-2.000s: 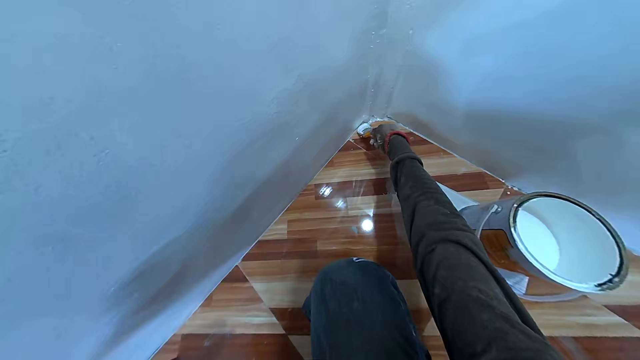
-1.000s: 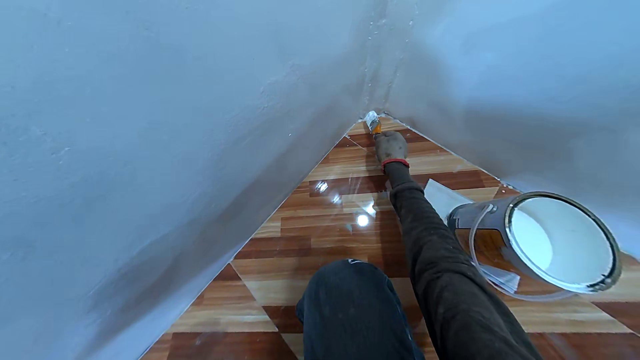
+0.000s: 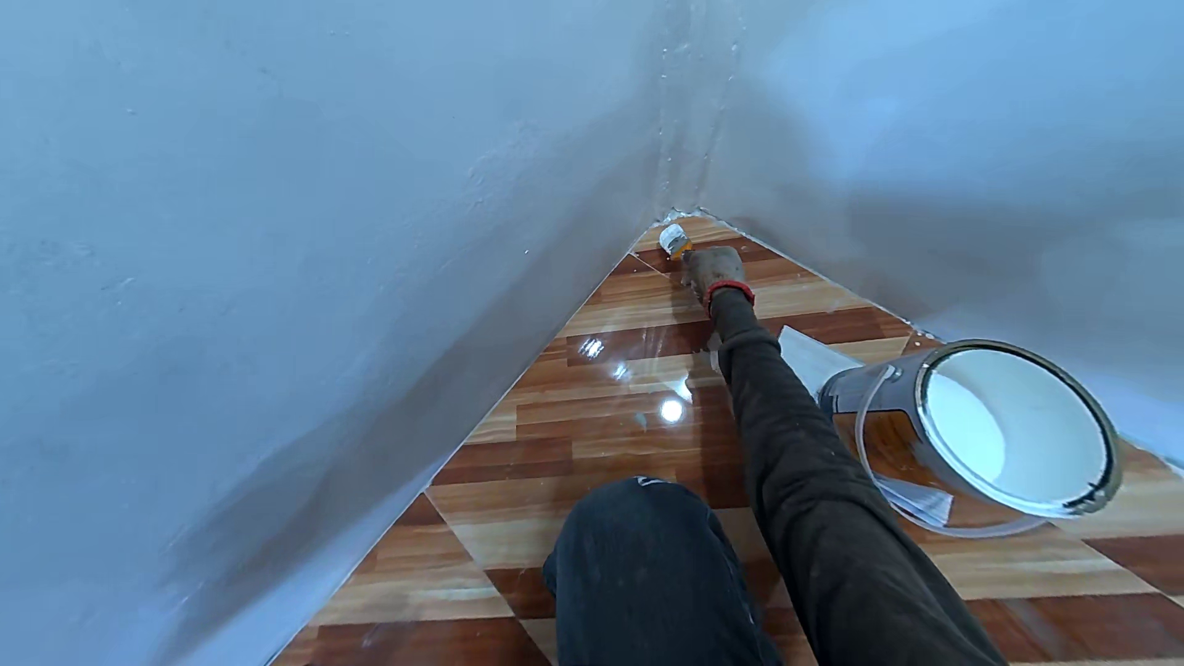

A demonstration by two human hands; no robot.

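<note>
My right hand (image 3: 713,269), in a soiled glove with a red cuff, is shut on a paintbrush (image 3: 676,241) close to the floor near the wall corner. White paint covers the bristles, which point up and left toward the corner. To the right of my forearm stands a paint can (image 3: 1016,427) with white paint inside and its wire or plastic handle hanging down on the near left side. My left hand is outside the view.
Two bluish walls (image 3: 324,231) meet at the corner above the glossy wood-patterned floor (image 3: 592,407). White sheets (image 3: 812,359) lie beside and partly behind the can. My bent knee (image 3: 647,555) is at the bottom centre.
My right hand, with the brush, was right at the corner two seconds ago and is now a little back from it. The brush shows more plainly now.
</note>
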